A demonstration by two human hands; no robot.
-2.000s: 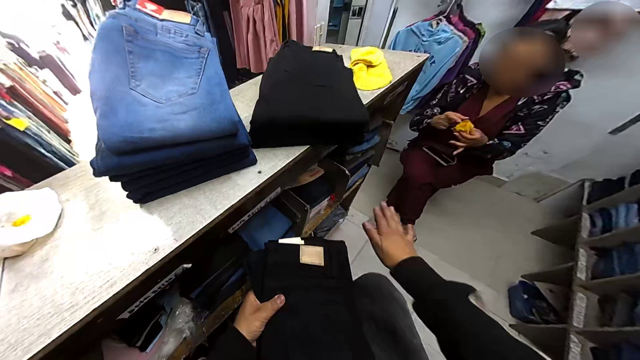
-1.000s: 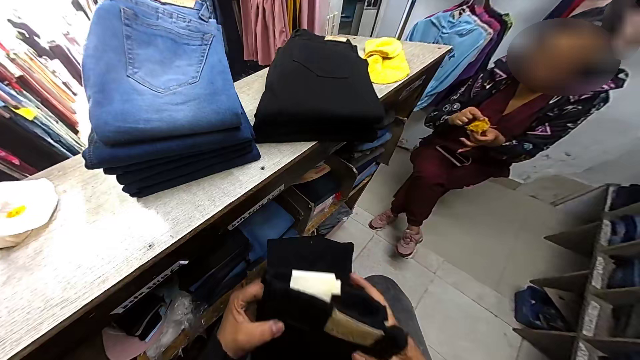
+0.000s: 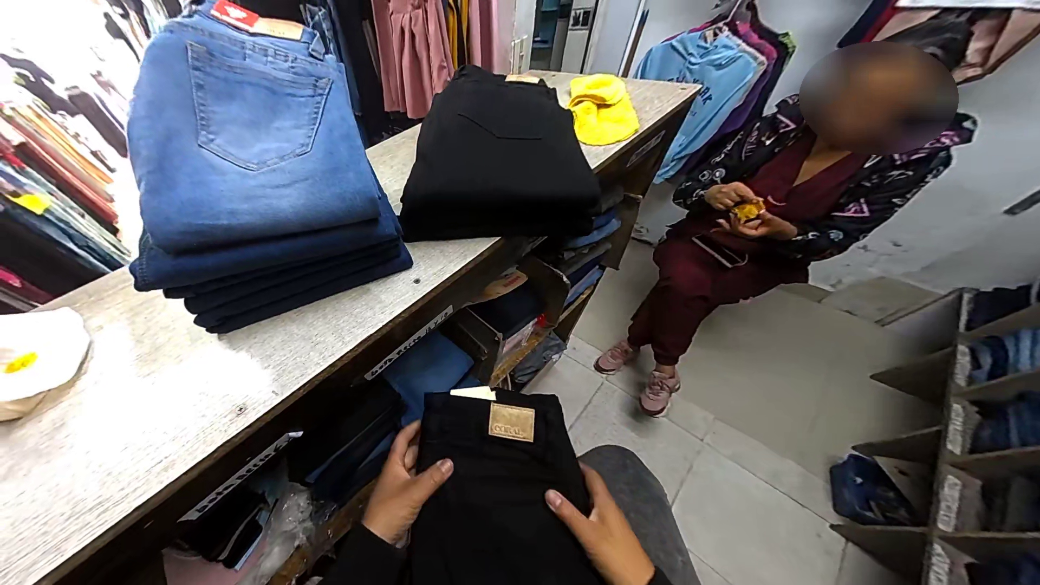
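Folded black trousers point(image 3: 496, 504) with a tan waistband patch and a pale tag lie before me, over my lap. My left hand point(image 3: 406, 487) grips their left edge, thumb on top. At the lower right edge, my right hand point(image 3: 605, 520) holds them the same way, thumb over the cloth. Beyond them, on the wooden counter point(image 3: 325, 349), stand a stack of folded blue jeans point(image 3: 252, 146) and, to its right, a stack of folded black trousers point(image 3: 504, 154). A yellow cloth item point(image 3: 601, 110) lies beside the black stack.
A seated person point(image 3: 756, 219) holds something yellow at the right. Under the counter are shelves with folded clothes point(image 3: 431, 374). Shelf compartments point(image 3: 942, 487) with jeans stand at the lower right. A white bowl-like item point(image 3: 41, 357) sits at the counter's left. Hanging clothes point(image 3: 699, 81) are behind.
One second ago the trousers were tilted up, with tag and patch toward me; now they lie flatter. My right hand, raised and apart from them two seconds ago, now holds their right side.
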